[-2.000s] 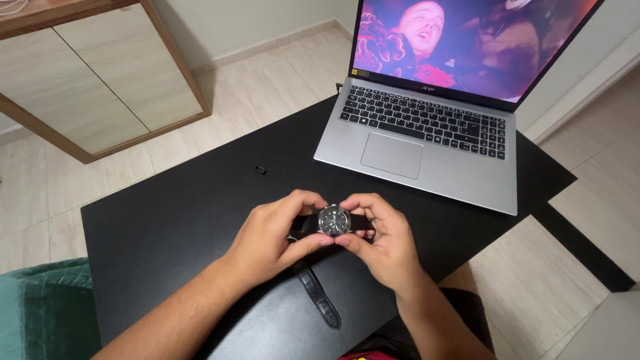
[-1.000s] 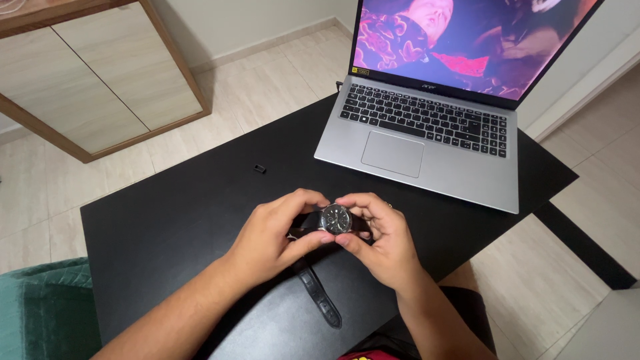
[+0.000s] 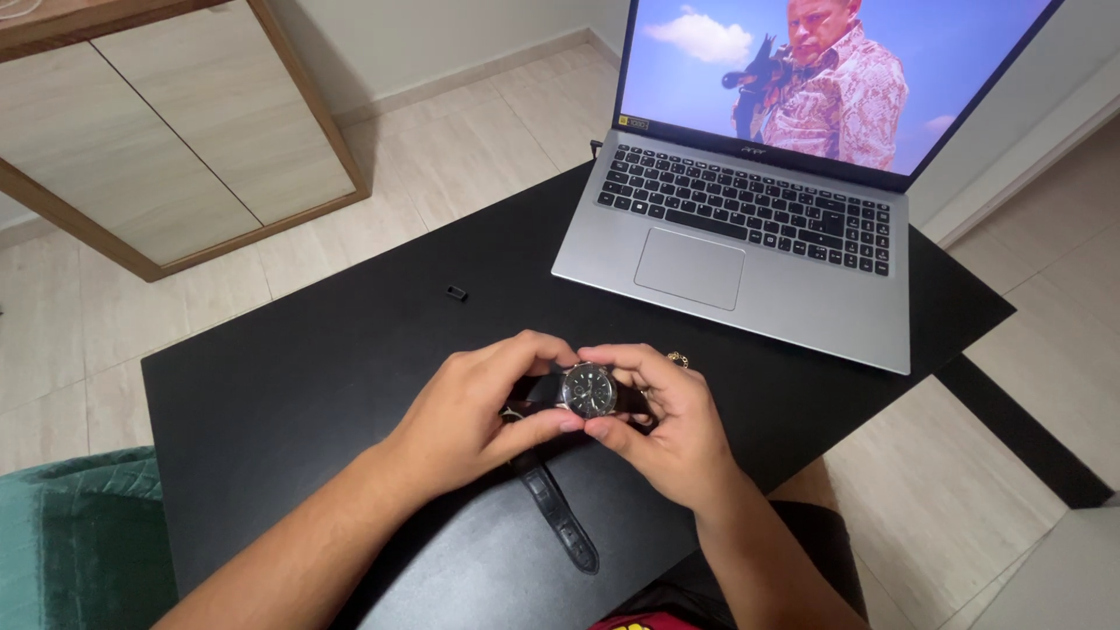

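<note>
A wristwatch point(image 3: 589, 391) with a round black dial and a dark strap is held between both hands, its face turned up. My left hand point(image 3: 486, 404) grips the case's left side between thumb and fingers; my right hand point(image 3: 662, 404) grips its right side the same way. Just below them, a black leather watch strap piece point(image 3: 558, 516) with holes lies on the black table point(image 3: 306, 394), its upper end hidden by my left hand. A small black strap loop point(image 3: 456, 293) rests on the table above my left hand.
An open silver laptop point(image 3: 779, 324) stands at the table's right rear, its screen lit. A gold-coloured chain piece point(image 3: 678, 360) shows behind my right hand. A wooden cabinet point(image 3: 175, 149) is at the far left, and a green quilted seat point(image 3: 79, 525) adjoins the table's left side.
The picture on the laptop screen has changed. Both hands keep hold of the watch in nearly the same place.
</note>
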